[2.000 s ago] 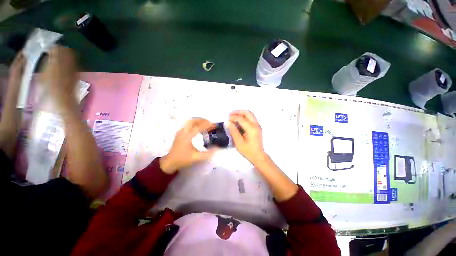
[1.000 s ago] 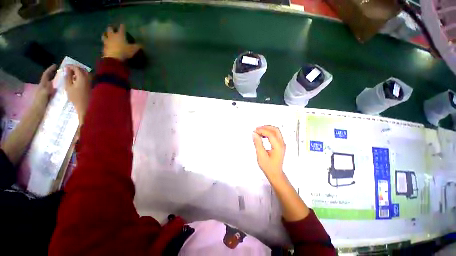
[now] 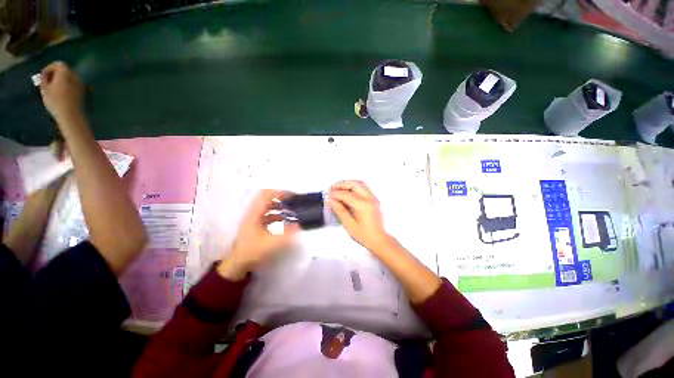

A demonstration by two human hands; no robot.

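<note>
A short black cylindrical unit (image 3: 307,210) lies on its side between my hands, above the white bench board. My left hand (image 3: 260,230) is blurred and grips its left end with thumb and fingers. My right hand (image 3: 358,212) is at its right end, with thumb and fingertips close together at the end face. Whether the right fingers pinch something small or only touch the unit, I cannot tell. The unit shows no white sleeve.
Several black units in whitish sleeves stand on the green belt (image 3: 244,88), one of them (image 3: 393,94) beside a small yellowish ring (image 3: 361,108). A flattened printed carton (image 3: 528,221) covers the bench at right. A neighbour's arms (image 3: 100,177) reach over the pink sheet (image 3: 171,170) at left.
My left hand has come back from the far-left belt to the bench centre with a black unit. My right hand has moved left to meet it.
</note>
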